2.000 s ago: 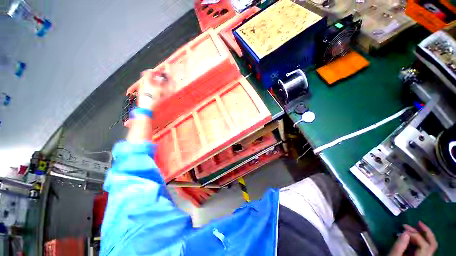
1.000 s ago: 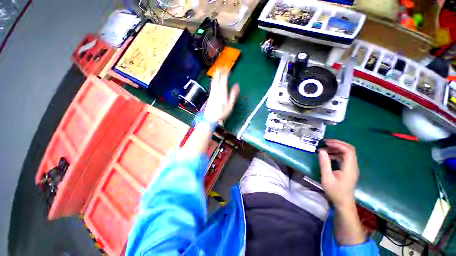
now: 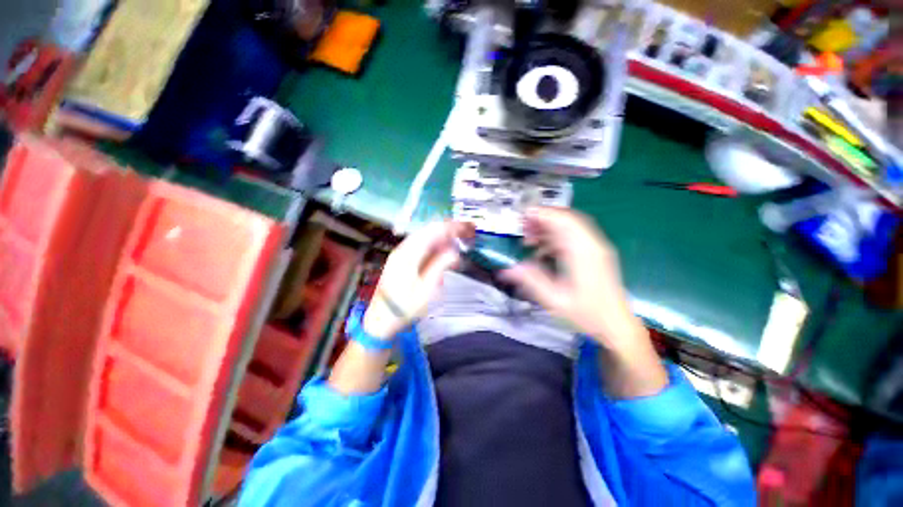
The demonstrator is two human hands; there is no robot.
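Observation:
My left hand (image 3: 418, 272) is at the bench's front edge, fingers curled, at the lower left of the press fixture. My right hand (image 3: 579, 277) is just right of it, thumb and fingers bent towards the left hand. Both are bare and blurred. Something small and dark shows near the right fingertips, but I cannot tell what it is or whether either hand holds anything. The silver press fixture (image 3: 601, 139) with its black round part (image 3: 582, 69) and pale centre stands beyond the hands. Its slotted metal base plate (image 3: 482, 193) is right above the fingertips.
Salmon-red foam trays (image 3: 170, 327) stand at the left. A wire spool (image 3: 269, 132) and an orange flat piece (image 3: 346, 42) are at the back left. A red-handled tool (image 3: 711, 189), a white bowl (image 3: 748, 163) and a parts organiser (image 3: 683, 94) are at the right. A white cable crosses the green bench.
My left hand has come from over the foam trays, past the orange piece, to the bench edge beside my right hand. My right hand has moved in front of the base plate. The view has shifted right.

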